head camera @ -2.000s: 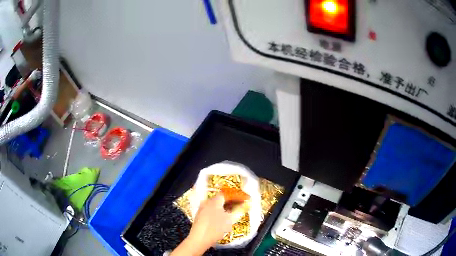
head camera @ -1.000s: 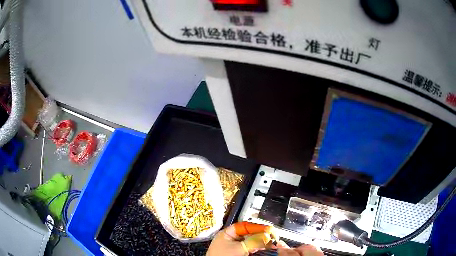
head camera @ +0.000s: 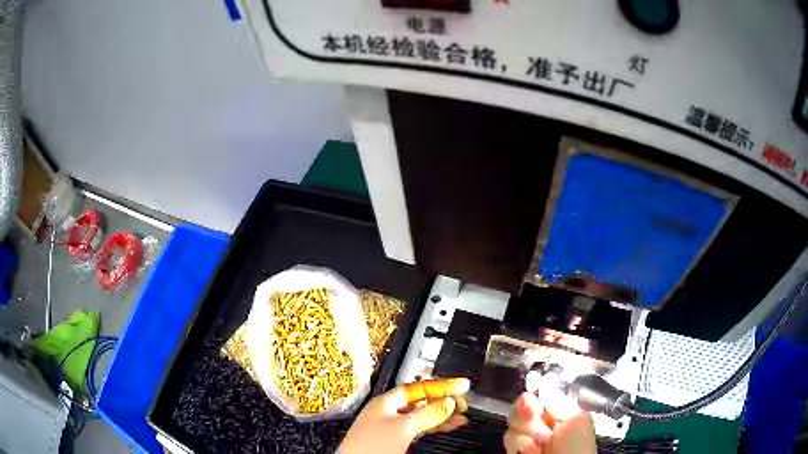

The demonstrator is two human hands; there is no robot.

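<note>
The crimping press (head camera: 478, 62) fills the upper right. Its die (head camera: 554, 328) is under bright lamp light. My right hand (head camera: 551, 433) is at the front of the die, thumb and finger close together; glare hides anything between them. My left hand (head camera: 399, 421) is left of it, by the press base, with an orange cover on the index finger. Its thumb and index finger are slightly apart, and nothing shows between them. A white bag (head camera: 259, 341) of gold terminals (head camera: 310, 350) stands in the black tray (head camera: 301, 222).
Small black pieces (head camera: 221, 399) lie in the tray. A blue bin (head camera: 164, 310) is at its left. The lamp head (head camera: 598, 395) is right beside my right hand, its dark neck curving right. Thin dark cables (head camera: 496, 436) lie in front of the press. A printed sheet (head camera: 695, 372) is at right.
My left hand left the terminal bag and met my right hand before the press; now they are apart, and my right hand has moved up to the die. The view has shifted right.
</note>
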